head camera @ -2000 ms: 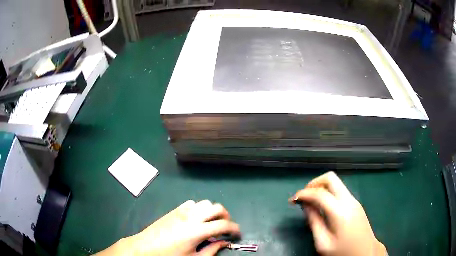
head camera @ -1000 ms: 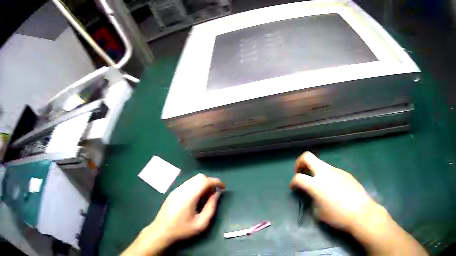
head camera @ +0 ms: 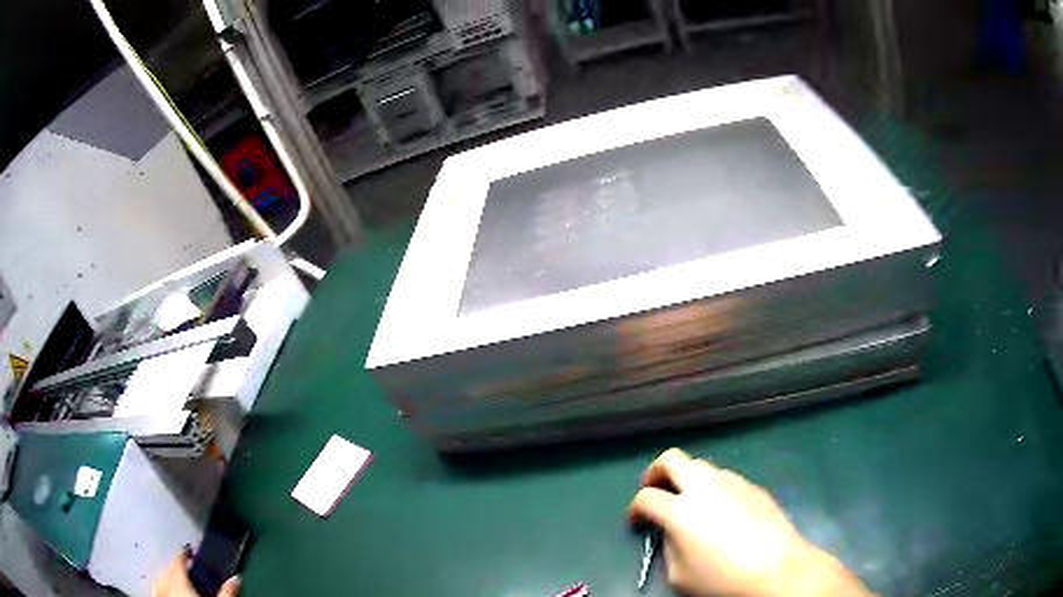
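Note:
My left hand [head camera: 177, 580] is at the bottom left, cut off by the picture's edge, with fingers around a flat black object [head camera: 219, 553], perhaps a phone or case, at the bench's left edge. My right hand [head camera: 729, 531] is in front of the stencil stack, with thin dark tweezers [head camera: 648, 556] between its fingers, tips pointing down. A pink-and-white strip [head camera: 574, 591] shows at the bottom edge, mostly cut off. A small white pad [head camera: 332, 476] with a pinkish edge lies on the green mat, left of centre.
A stack of framed stencils [head camera: 420, 297] with a dark grey centre stands on the green mat [head camera: 466, 531]. At left is a white machine with rails, a white panel [head camera: 163, 379] and a teal cover [head camera: 70, 484]. A pale pipe and shelving [head camera: 408, 111] stand behind.
My left hand has moved left, away from the middle, to the black object. My right hand stays before the stack. The view has shifted, and the strip is now mostly out of the picture.

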